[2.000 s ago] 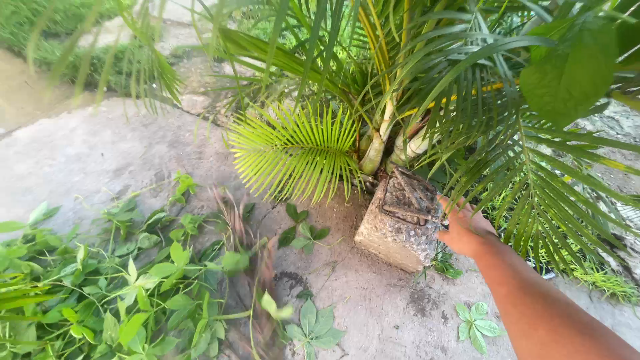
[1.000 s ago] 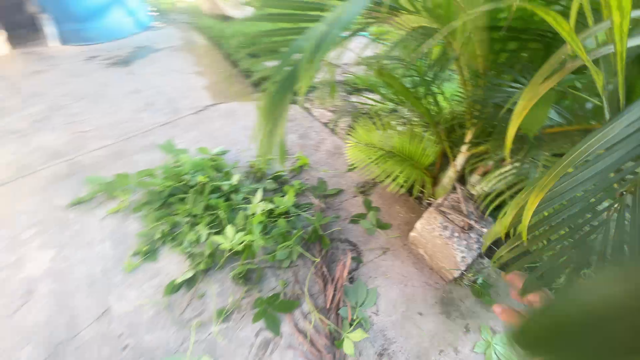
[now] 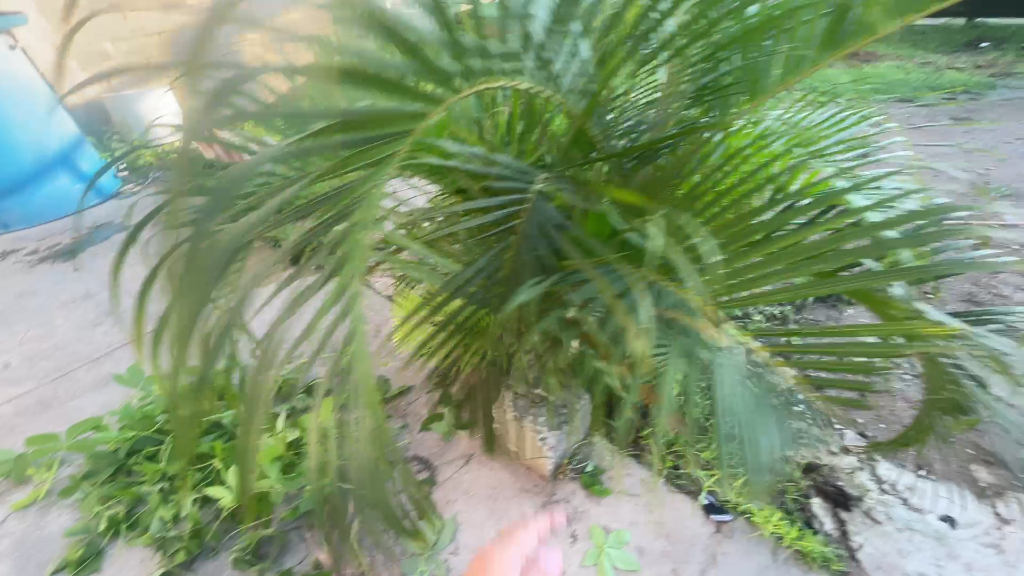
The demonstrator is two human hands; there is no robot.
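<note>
What appears to be my left hand [image 3: 520, 548] enters at the bottom edge of the head view, blurred, its fingers pointing up and to the right. Nothing shows in it, and it is over the concrete ground just below a rough concrete block [image 3: 532, 428]. My right hand is out of view. Long fronds of a palm plant [image 3: 544, 200] fill the middle and hang in front of the block, partly hiding it. A small leafy sprig [image 3: 610, 550] lies on the ground to the right of the hand.
A heap of cut green vines [image 3: 192, 472] lies on the concrete at the left, partly behind hanging fronds. A blue plastic container [image 3: 48, 144] stands at the upper left. Broken concrete [image 3: 928, 512] and low weeds [image 3: 788, 532] border the right side.
The right hand touched the concrete block two seconds ago and is now out of view. Palm fronds now cover more of the middle. The view has swung up and to the right.
</note>
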